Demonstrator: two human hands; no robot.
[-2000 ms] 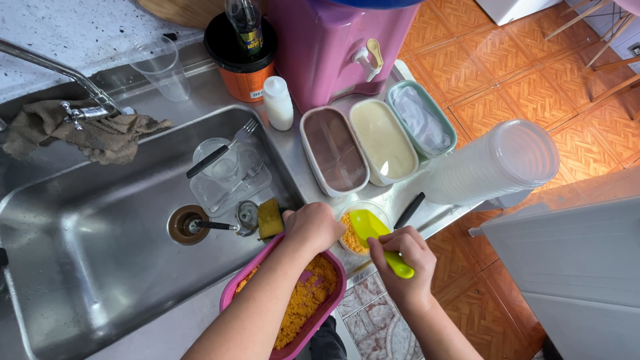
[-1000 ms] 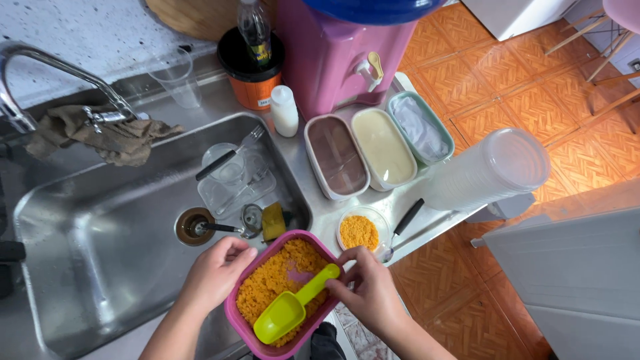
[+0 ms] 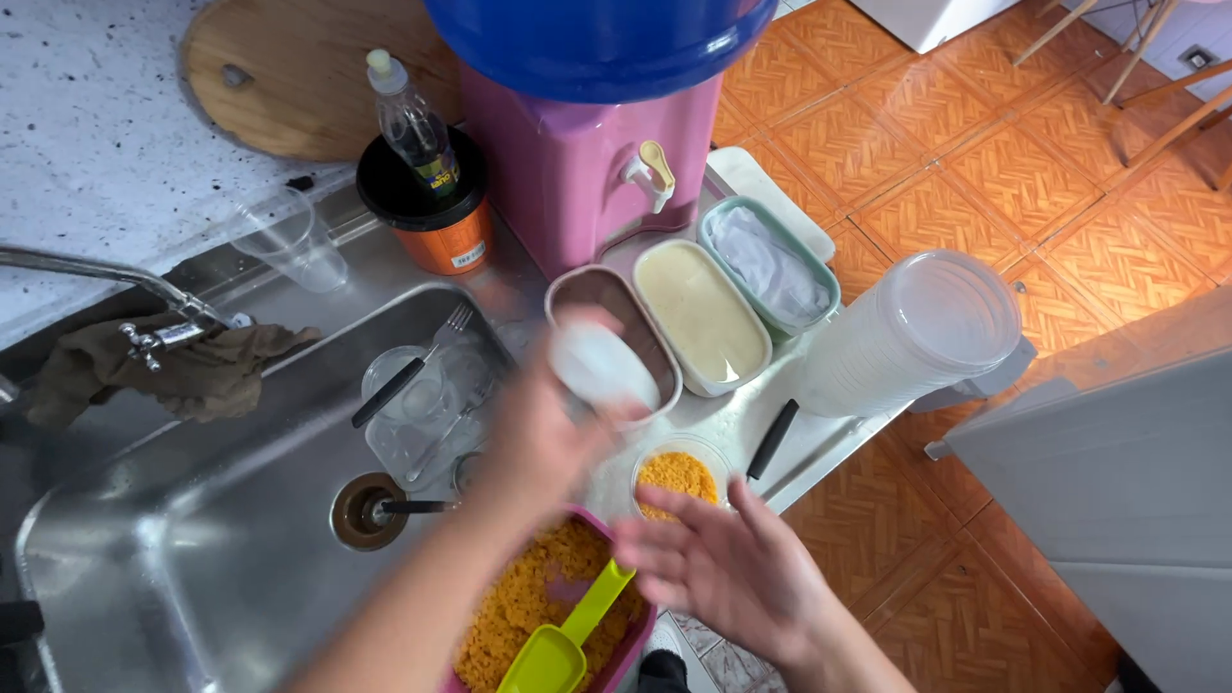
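Note:
My left hand (image 3: 544,423), blurred by motion, grips a white plastic bottle (image 3: 602,371) above the brown-filled container (image 3: 628,318). Palm up and empty, my right hand (image 3: 727,558) has its fingers spread beside a round clear tub of orange crumbs (image 3: 677,478). Below both hands is a pink container (image 3: 640,647) of orange crumbs, with a lime-green scoop (image 3: 568,640) lying in it. A black-handled utensil (image 3: 773,440) rests right of the round tub.
The steel sink (image 3: 231,539) at left holds clear plastic pieces and a fork (image 3: 409,371). Beyond are a pink water dispenser (image 3: 597,164), a cream-filled container (image 3: 703,313), a green-rimmed container (image 3: 770,260) and stacked clear tubs (image 3: 905,332). An orange bucket (image 3: 438,231) stands behind the sink.
My left hand has left the pink container's side and taken hold of the white bottle, which stood by the sink's back corner. My right hand has come away from the scoop.

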